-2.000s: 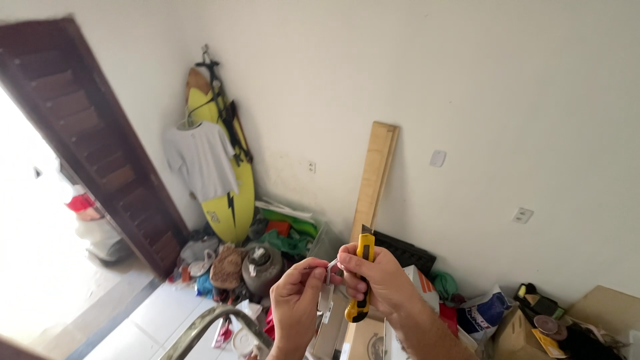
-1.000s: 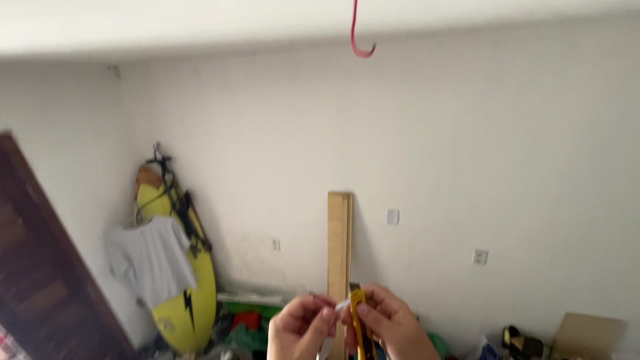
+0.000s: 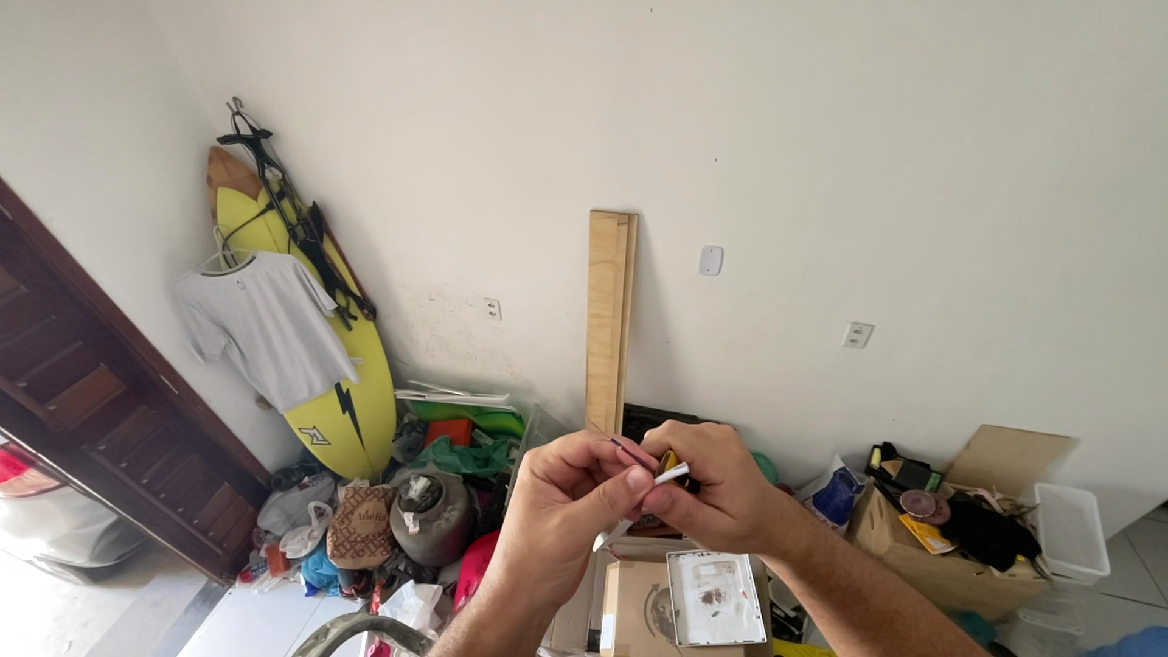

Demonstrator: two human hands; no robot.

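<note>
My left hand (image 3: 575, 502) pinches a thin white cable (image 3: 673, 473) between thumb and forefinger, at the lower middle of the head view. A thin dark strand (image 3: 630, 453) shows beside the fingertips. Against it, my right hand (image 3: 716, 484) is closed around a yellow and black utility knife (image 3: 671, 459), mostly hidden by the fingers; its blade cannot be made out. The right thumb and the left thumb nearly meet at the cable. One white end of the cable points right, and another white piece (image 3: 610, 536) hangs below the left hand.
Wooden boards (image 3: 607, 319) lean on the wall behind the hands. A yellow surfboard (image 3: 370, 392) with a hanging T-shirt (image 3: 269, 328) stands left, above bags and a gas cylinder (image 3: 433, 520). Below are a cardboard box (image 3: 634, 602) and a curved metal bar (image 3: 365, 625). A wooden crate (image 3: 940, 552) stands right.
The view has tilted up, then back down. The knife, held upright in plain sight before, is now mostly covered by my right hand. Both hands stay close together at the cable.
</note>
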